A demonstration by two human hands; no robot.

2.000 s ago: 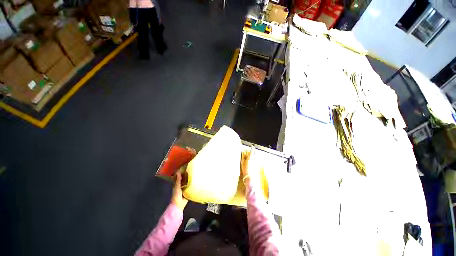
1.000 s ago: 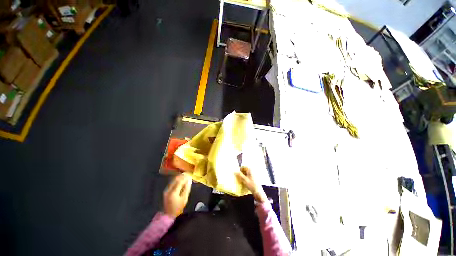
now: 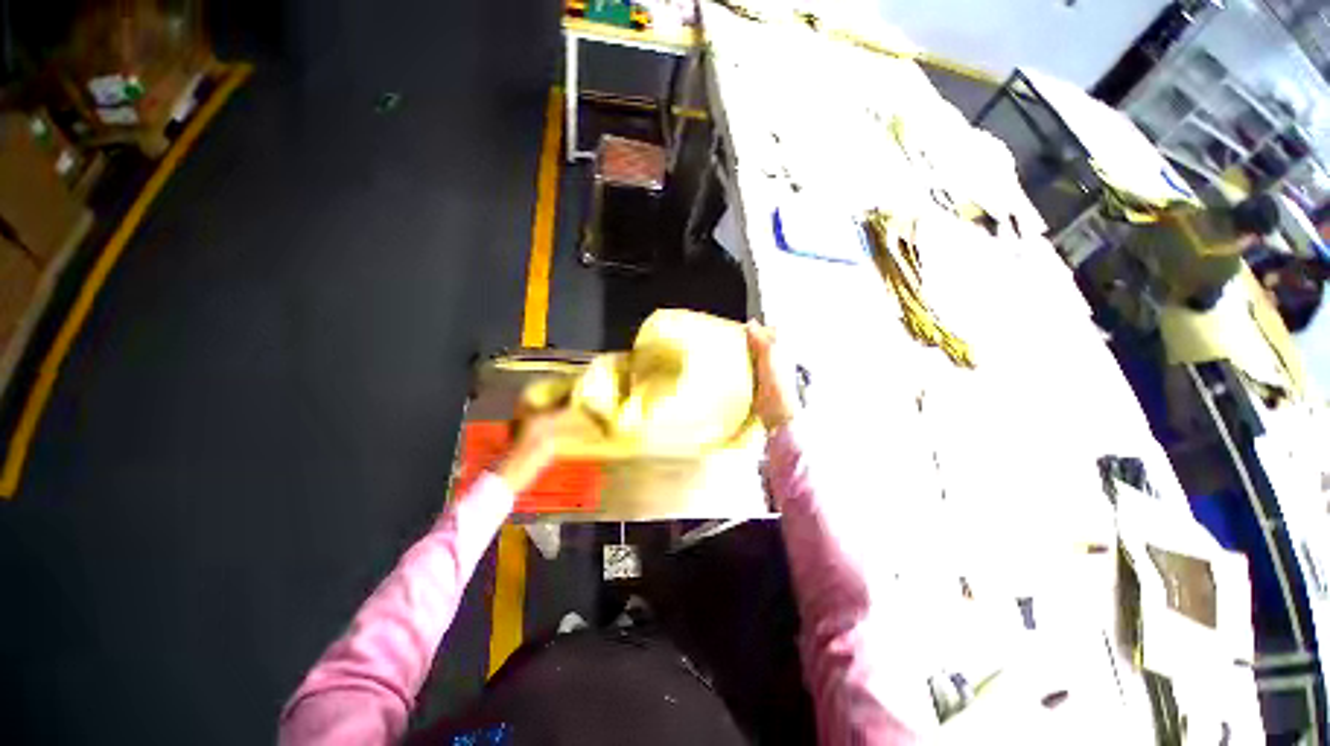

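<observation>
A yellow bag panel [image 3: 686, 382] is bunched and curled above the grey work board [image 3: 503, 382]. My left hand [image 3: 547, 434] is blurred and grips the panel's left part. My right hand [image 3: 767, 376] is at the panel's right edge with its fingers up along it; the fingertips are partly lost in glare. A red-orange pad [image 3: 562, 487] lies flat at the board's left end, partly behind my left hand and wrist.
A long white-covered table [image 3: 934, 481] runs along the right, bearing yellow strips [image 3: 916, 292] and a blue-rimmed tray [image 3: 817, 238]. A small stand [image 3: 632, 163] is ahead. Cartons [image 3: 37, 204] stand far left. People [image 3: 1203, 255] work at the far right.
The panel has gone from spread out to bunched up. My left hand, free of the panel a second ago, has moved forward onto it. My right hand has moved forward to its right edge.
</observation>
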